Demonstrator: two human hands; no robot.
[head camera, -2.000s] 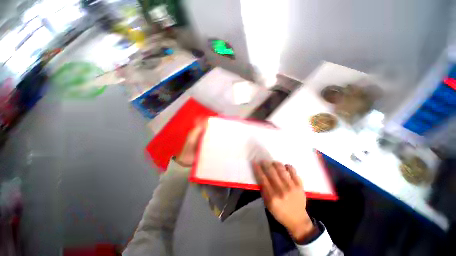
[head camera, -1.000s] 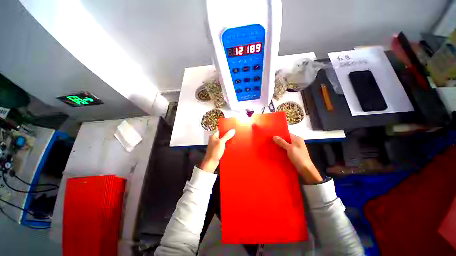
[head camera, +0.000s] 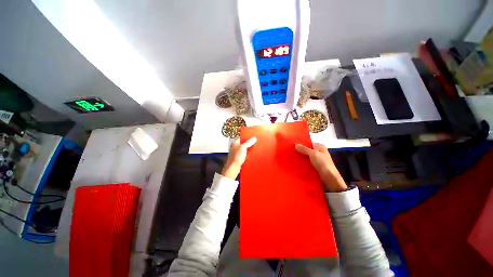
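A flat red panel (head camera: 285, 200) lies lengthwise in front of me, its far short edge at the silvery setting head (head camera: 273, 117) under the white machine housing with a blue keypad (head camera: 274, 65). My left hand (head camera: 239, 155) holds the panel's left edge near the far end, thumb on top. My right hand (head camera: 320, 162) holds the right edge, thumb on top. The fingers under the panel are hidden. The die below the head is covered by the panel.
Bowls of brass-gold parts (head camera: 233, 126) sit in the white tabletop (head camera: 208, 142). A red stack (head camera: 102, 230) lies on the pale side table (head camera: 120, 157) at left. At right are a black phone (head camera: 393, 98) on white paper, a crumpled clear bag (head camera: 328, 80) and more red pieces (head camera: 448, 232).
Since two seconds ago, the pale-faced piece is out of my hands and a red panel is at the machine. Over the last second, hands and panel have kept nearly the same position; the view shifted slightly.
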